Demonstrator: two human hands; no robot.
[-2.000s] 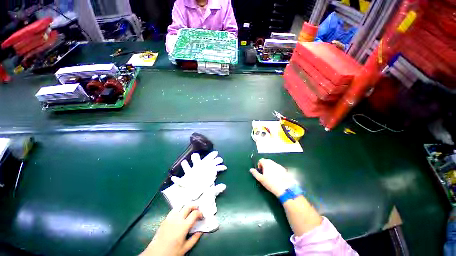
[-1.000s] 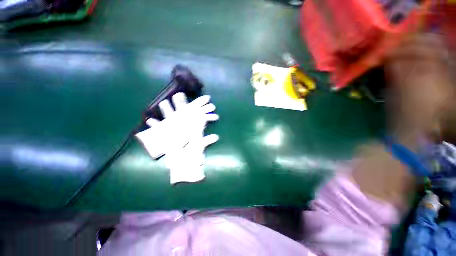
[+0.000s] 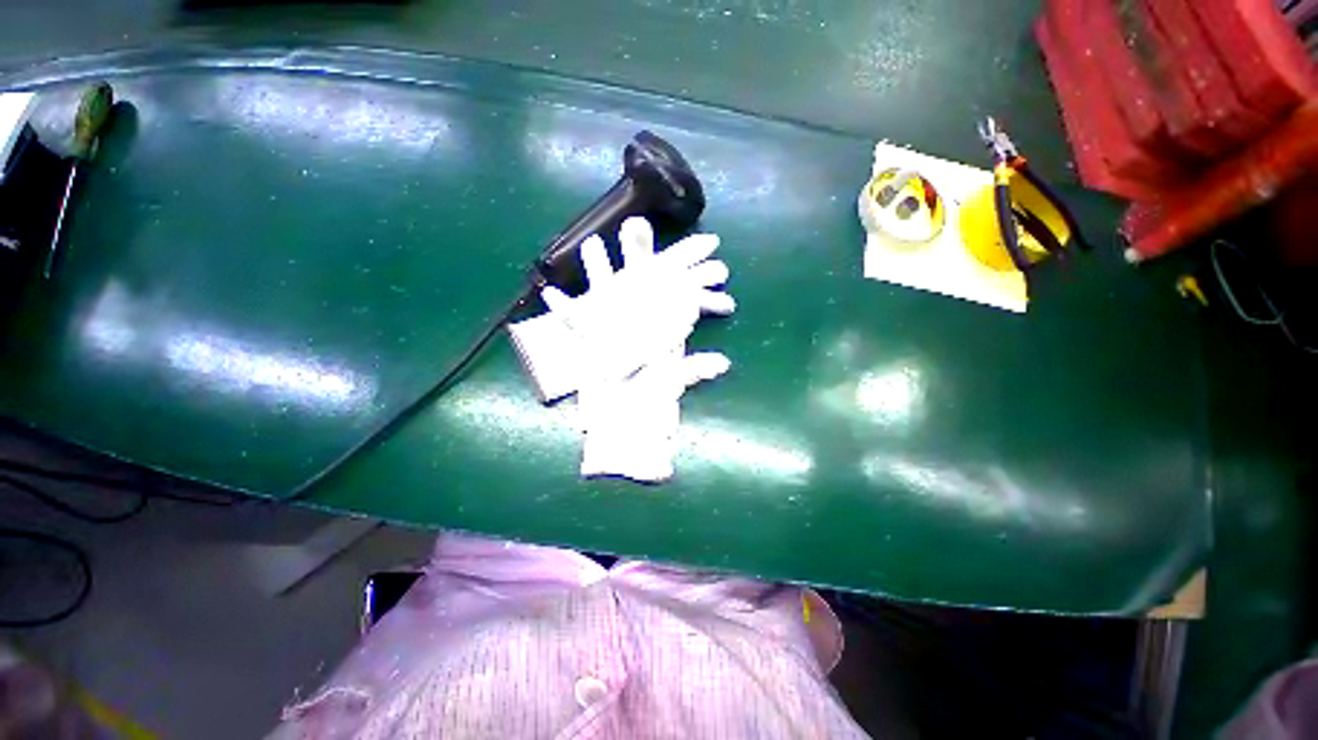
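White thin gloves (image 3: 622,340) lie spread and overlapping on the green mat, partly over the handle of a black handheld scanner (image 3: 662,181). The scanner's cable runs to the bench's front edge. To the right, a pale paper sheet (image 3: 925,275) bears a roll, possibly tape (image 3: 903,207), and diagonal cutters with yellow and black handles (image 3: 1023,214). Neither of my hands is clearly in view. Blurred pinkish shapes are cut off at both lower corners, too little to tell as hands.
Red-orange slabs (image 3: 1171,94) stand at the upper right, near a thin loose wire (image 3: 1255,286). A screwdriver (image 3: 84,145) lies at the left beside a white-topped black box (image 3: 20,181). The bench's front edge crosses in front of my pink smock (image 3: 578,651). Dark cables hang at lower left.
The view has tilted down from two seconds ago. My left hand has left the gloves, and my right arm, blurred at the far right one second ago, is gone from there. Gloves and scanner stay together.
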